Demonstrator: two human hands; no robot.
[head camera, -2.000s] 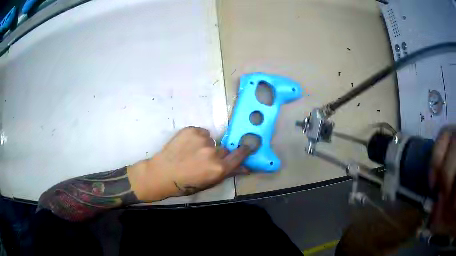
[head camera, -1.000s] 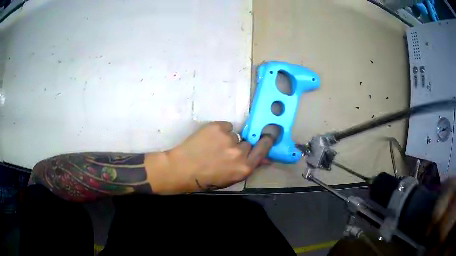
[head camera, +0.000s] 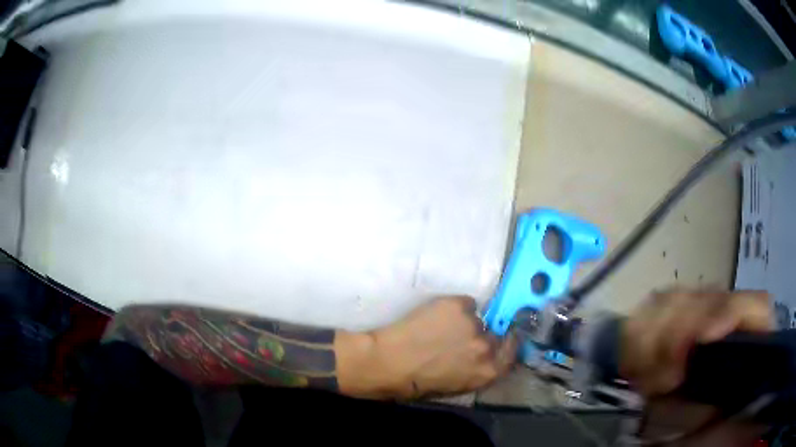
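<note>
A blue controller shell (head camera: 541, 253) lies on the bench at the border of its white and tan parts. My left hand (head camera: 436, 349) holds the shell's lower left end, fingers at the lower opening. My right hand (head camera: 689, 336), blurred, is closed around the black body of the power screwdriver (head camera: 742, 367) at the lower right. The metal screw-feed head (head camera: 559, 327) is over the shell's lower end and hides part of it. The bit tip and any screw under it cannot be made out. The dark feed hose (head camera: 663, 205) rises from the head to the upper right.
The tan bench surface (head camera: 611, 131) carries small dark specks at right. A conveyor (head camera: 624, 26) with more blue shells (head camera: 689, 35) runs behind the bench. A pale grey box (head camera: 758, 223) stands at the right edge. A black item (head camera: 17, 100) with a cable is at the far left.
The view has shifted, so the shell appears lower and further right. The feed head has moved left over the shell's lower end. My right hand has come further into view on the driver.
</note>
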